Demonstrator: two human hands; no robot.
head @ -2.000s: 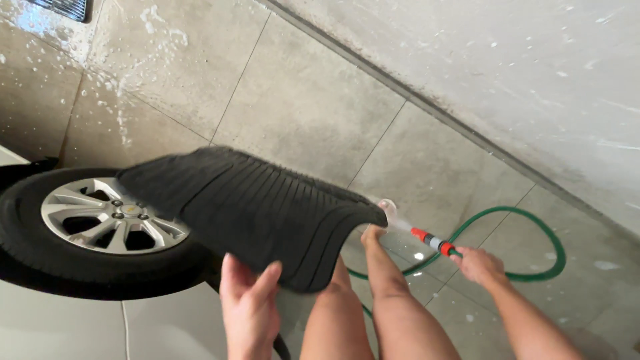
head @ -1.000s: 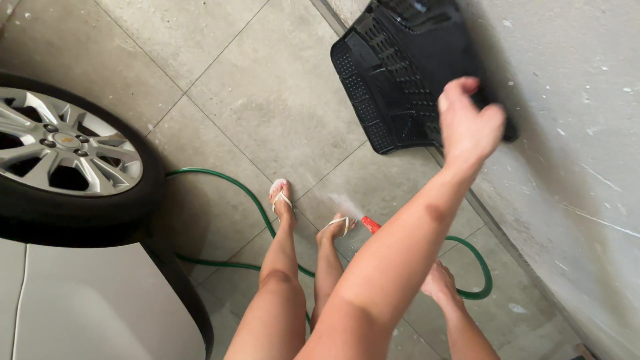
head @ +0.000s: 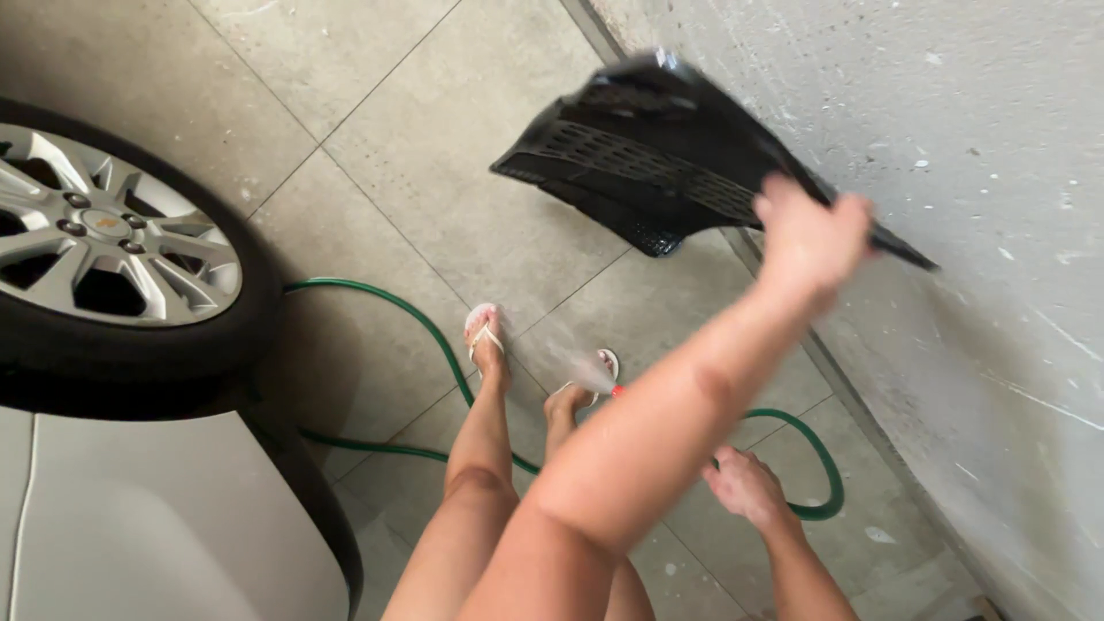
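Note:
My left hand [head: 811, 228] grips the edge of a black rubber car floor mat [head: 655, 155], held up at the right against the wall, its far part hanging over the floor. Below my left forearm, my right hand [head: 749, 485] is closed around the hose end, most of which the forearm hides. Only the red tip of the spray nozzle [head: 617, 392] shows past the arm, and a spray of water leaves it toward my feet. A green garden hose [head: 832, 474] loops to the right of my right hand and runs left behind my legs.
At the left stand a car wheel [head: 103, 226] with a silver rim and a light car body panel [head: 155, 517]. A rough grey wall [head: 992, 172] rises at the right. My feet, in white flip-flops [head: 485, 336], stand on grey floor tiles [head: 388, 112].
Two seconds ago the mat was in my left hand near the wheel; it is now at the wall on the right. Since one second ago the mat has tilted and my left arm still crosses over the right.

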